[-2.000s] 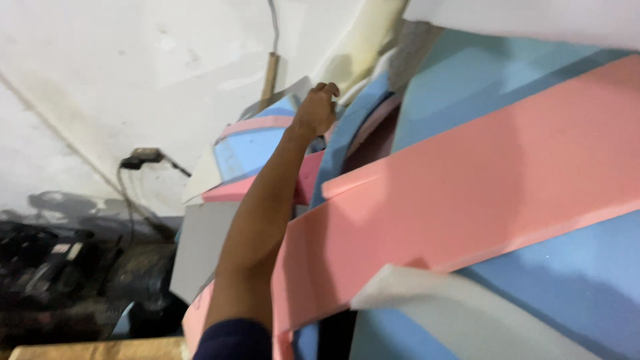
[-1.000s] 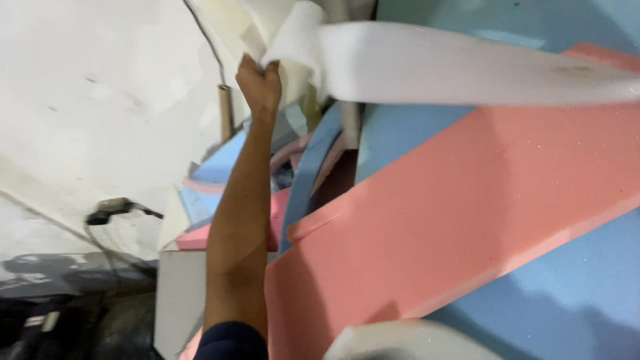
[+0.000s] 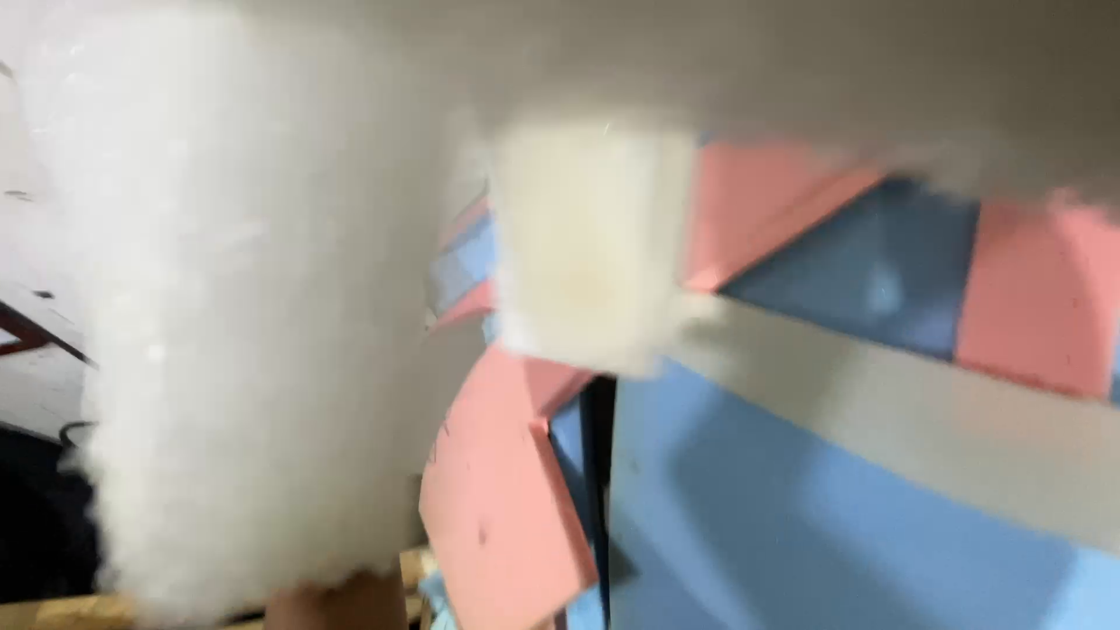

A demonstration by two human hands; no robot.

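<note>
A large sheet of white foam padding [image 3: 254, 315], blurred and very near the camera, fills the left of the view. A bare forearm or wrist shows below its lower edge, and the hand there is hidden behind the white material. A blurred greyish band spans the top. Behind hangs a cream-white foam piece [image 3: 586, 254]. Pink foam [image 3: 503, 490] and blue foam sheets [image 3: 787, 490] lie in a heap, with a pale grey strip [image 3: 919, 394] across the blue. Neither hand can be made out.
More pink foam [image 3: 1041, 297] and a dark blue triangular area [image 3: 875, 271] show at the right. A wooden edge [image 3: 70, 610] runs along the lower left, beside dark objects. The pale wall stands at the far left.
Two seconds ago a hand reached to the far end of the foam heap; one second ago it held a long white foam strip. White material now covers much of the view, which has shifted.
</note>
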